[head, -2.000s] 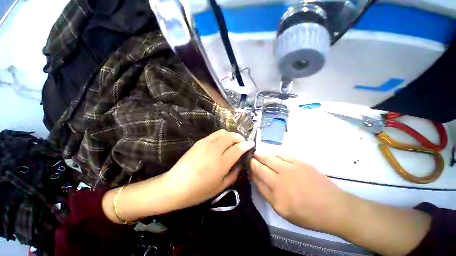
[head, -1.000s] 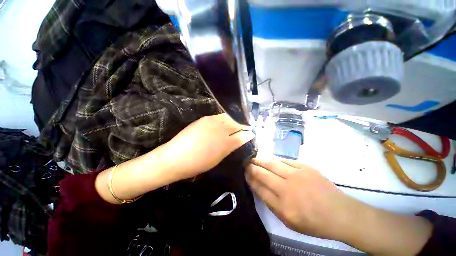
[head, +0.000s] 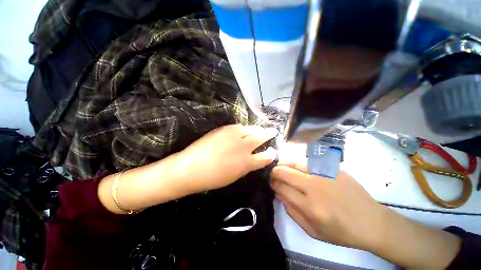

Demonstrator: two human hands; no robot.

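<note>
The dark plaid garment (head: pixel 174 84) lies heaped left of the needle area, with plain black fabric (head: pixel 227 195) below my left hand. My left hand (head: pixel 227 153) pinches the fabric edge just in front of the presser area. My right hand (head: pixel 321 200) touches the same edge from the right, its fingertips beside the left ones. The blue-grey translucent piece (head: pixel 324 160) shows above my right hand. The needle and presser foot are mostly hidden by glare and a large shiny metal guard (head: pixel 337 68). A white loop (head: pixel 241 219) lies on the black fabric.
Scissors with red and orange-yellow handles (head: pixel 443 182) lie on the white machine table (head: pixel 369 184) at the right. The ribbed grey knob (head: pixel 456 105) is at upper right. Another dark garment pile (head: pixel 23 195) is at lower left. A graduated strip (head: pixel 311 263) runs along the front edge.
The view has shifted, so the shiny guard and knob appear larger and farther right. Both hands stay at the fabric edge; my left fingers have changed from flatter to pinching.
</note>
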